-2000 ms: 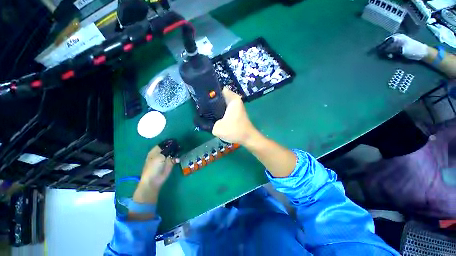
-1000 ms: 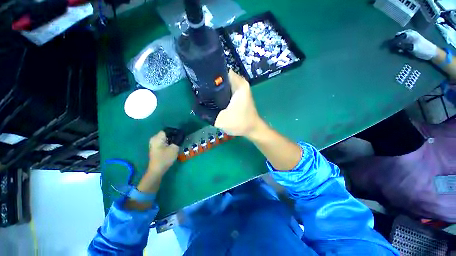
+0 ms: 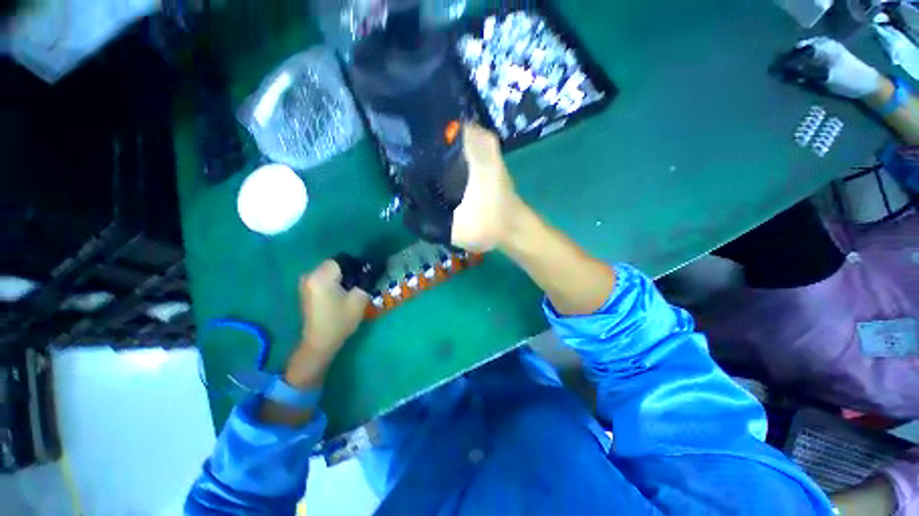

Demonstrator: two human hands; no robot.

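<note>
The assembly fixture [image 3: 425, 286], a bar with an orange-red front edge, lies on the green mat with small silver and dark pieces standing in a row. My left hand [image 3: 334, 305], with black coverings on its fingers, grips the fixture's left end. My right hand [image 3: 484, 197] is closed around the thick black electric screwdriver [image 3: 411, 126] with an orange switch. The screwdriver is above the mat just behind the fixture. Its tip is hidden, and the picture is blurred there. Small silver screws [image 3: 391, 209] lie behind the fixture.
A black parts tray [image 3: 557, 125] with white-silver pieces is behind the screwdriver. A clear bag of small hardware [image 3: 307, 113] and a round white disc [image 3: 272, 200] are at the left. Another person's gloved hand [image 3: 844, 71] and small silver pieces [image 3: 818, 132] are at the right.
The bench has shifted in view as the camera moved. My right hand and the screwdriver have moved slightly right along the fixture, uncovering more of its row. My left hand stays at the left end.
</note>
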